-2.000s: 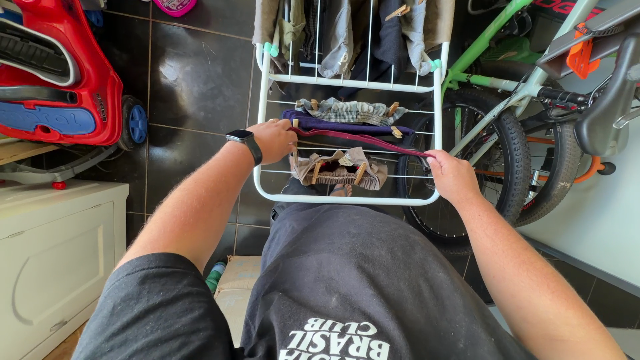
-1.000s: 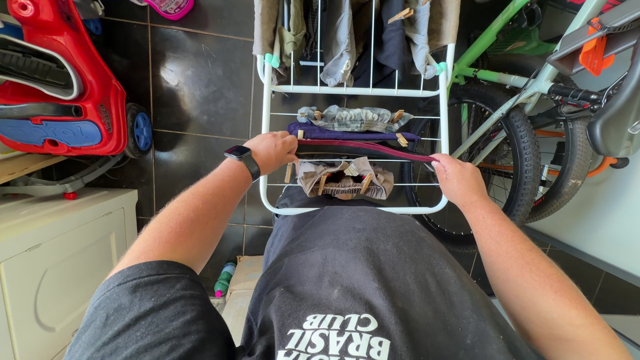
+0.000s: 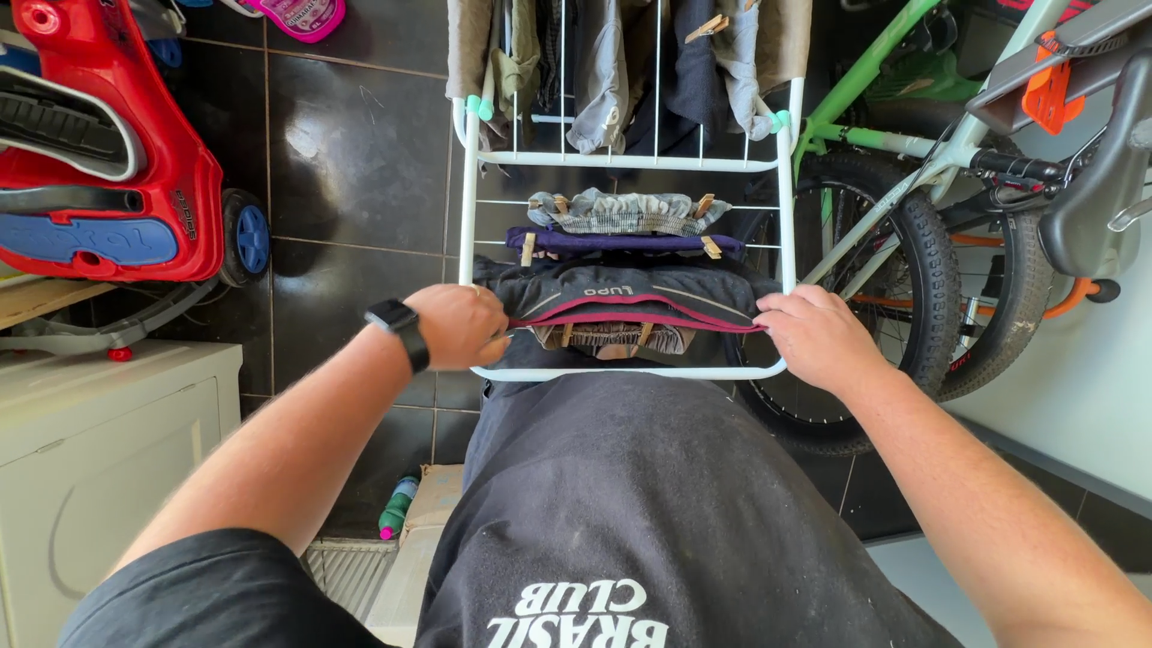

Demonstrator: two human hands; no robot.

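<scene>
A black garment with a dark red edge (image 3: pixel 621 288) stretches across the near part of a white wire drying rack (image 3: pixel 621 373). My left hand (image 3: pixel 459 328) grips its left end beside the rack's side rail, and my right hand (image 3: pixel 814 337) pinches its right end at the other rail. Behind it hang a purple garment (image 3: pixel 621 243) and a grey checked garment (image 3: pixel 630 212), both with wooden clothespins. A brown gathered garment (image 3: pixel 616 337) with clothespins shows partly below the red edge.
Trousers (image 3: pixel 598 85) hang at the rack's far end. Bicycles, with one tyre (image 3: pixel 927 279) near the rack, stand at the right. A red ride-on toy (image 3: pixel 189 193) and a white cabinet (image 3: pixel 117 450) are at the left. A green bottle (image 3: pixel 399 507) is beside cardboard.
The garment between my hands showed as a narrow strip with a dark red edge; now its black cloth with lettering lies spread behind that edge and partly covers the brown garment's place.
</scene>
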